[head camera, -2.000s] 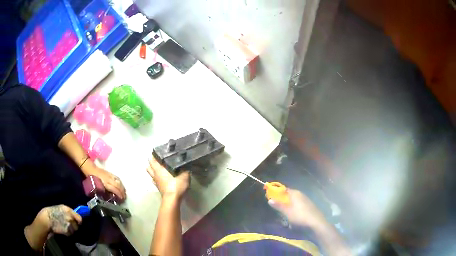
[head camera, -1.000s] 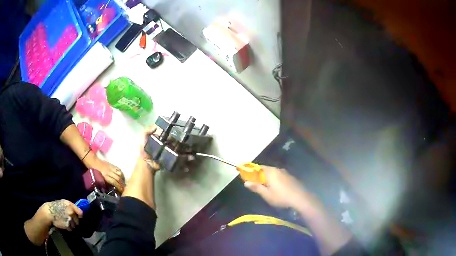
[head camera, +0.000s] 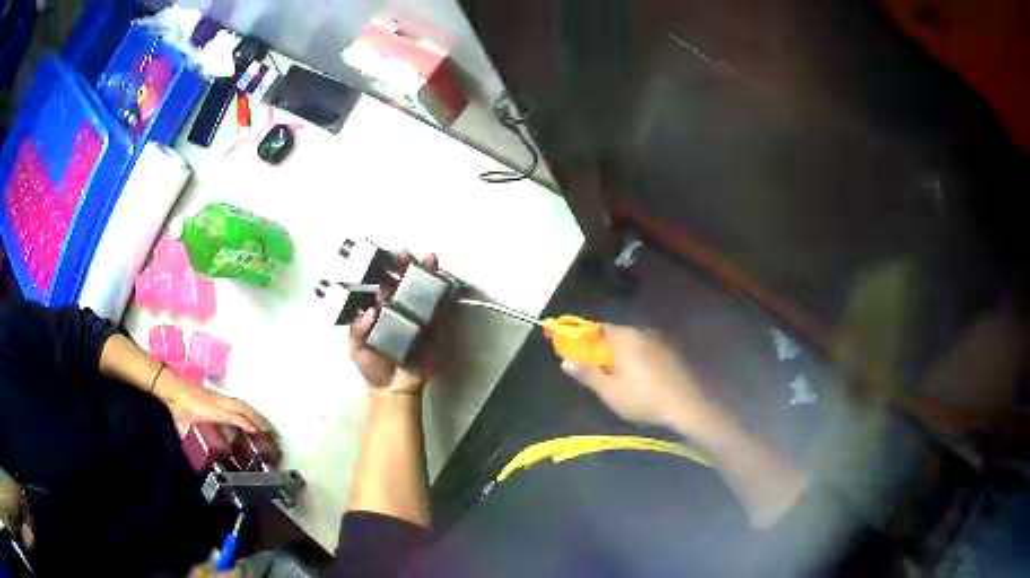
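My left hand holds a grey metal mould core insert above the table's near part. Its two square blocks face up towards me, and dark and bright metal parts stick out on its far left side. My right hand grips the orange-yellow handle of a pry screwdriver. Its thin shaft points left and its tip is at the right side of the insert; whether it touches cannot be told.
On the white table lie a green bottle, pink moulded parts, a phone and a white-red box. Blue crates stand far left. Another person's hand holds a dark red mould core insert at the left.
My left hand has turned the insert so its blocks face up, with its pins no longer upright. The screwdriver stays at its right side. The view has shifted, and the other person's insert has turned.
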